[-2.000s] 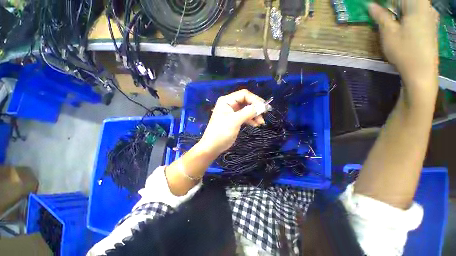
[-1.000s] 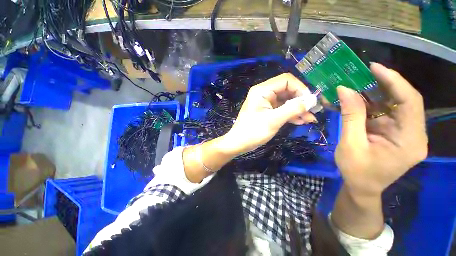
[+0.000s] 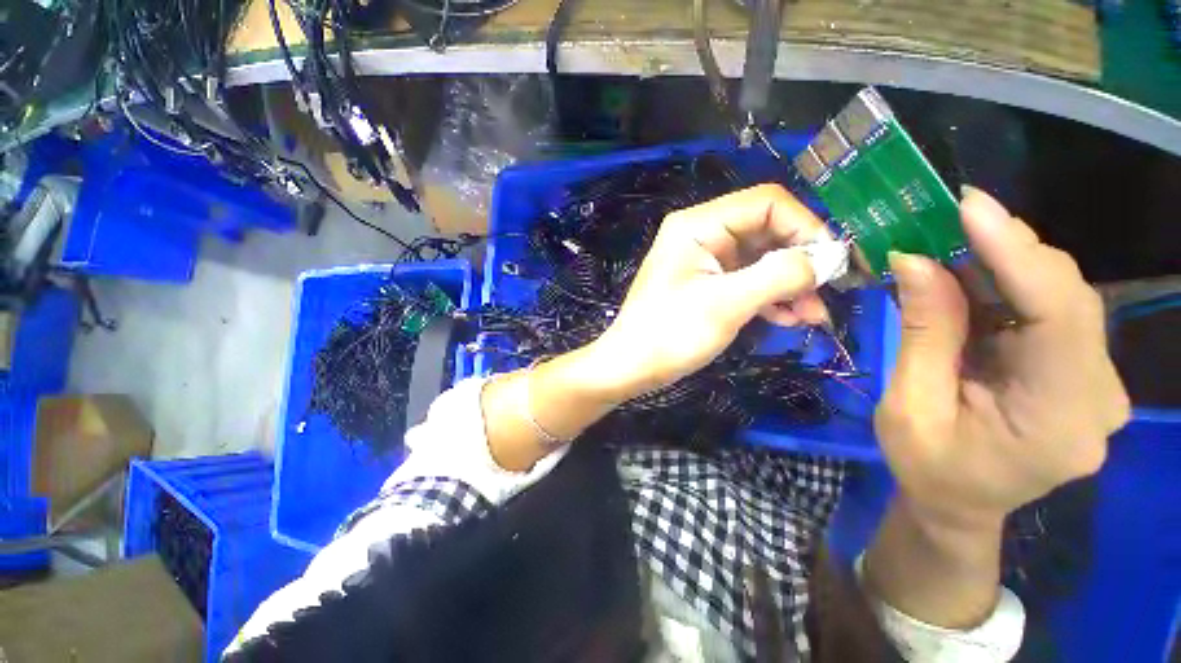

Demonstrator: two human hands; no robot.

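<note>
My right hand [image 3: 997,363] holds a green circuit board panel [image 3: 887,188] by its lower edge, between thumb and fingers. The panel is tilted, with silvery metal connectors along its upper left edge. My left hand [image 3: 732,285] pinches a thin cable end [image 3: 850,241] with white material at the fingertips, close to the panel's lower left corner. Whether the wire touches the panel I cannot tell. The soldering iron [image 3: 762,65] points down from the bench edge, its tip just left of the panel. Black cables [image 3: 725,402] lie tangled in the blue bin under my hands.
The bench edge [image 3: 622,60] runs across the top. Black cables with silvery plugs [image 3: 369,143] hang over it at left. A blue bin [image 3: 292,479] at left holds cables and green boards. A clear plastic bag [image 3: 486,143] is below the bench. Cardboard boxes [image 3: 97,609] stand at lower left.
My right hand has left the bench and now holds the panel in front of the bench edge. My left hand has moved right and up to the panel. Since one second ago, both shifted slightly right.
</note>
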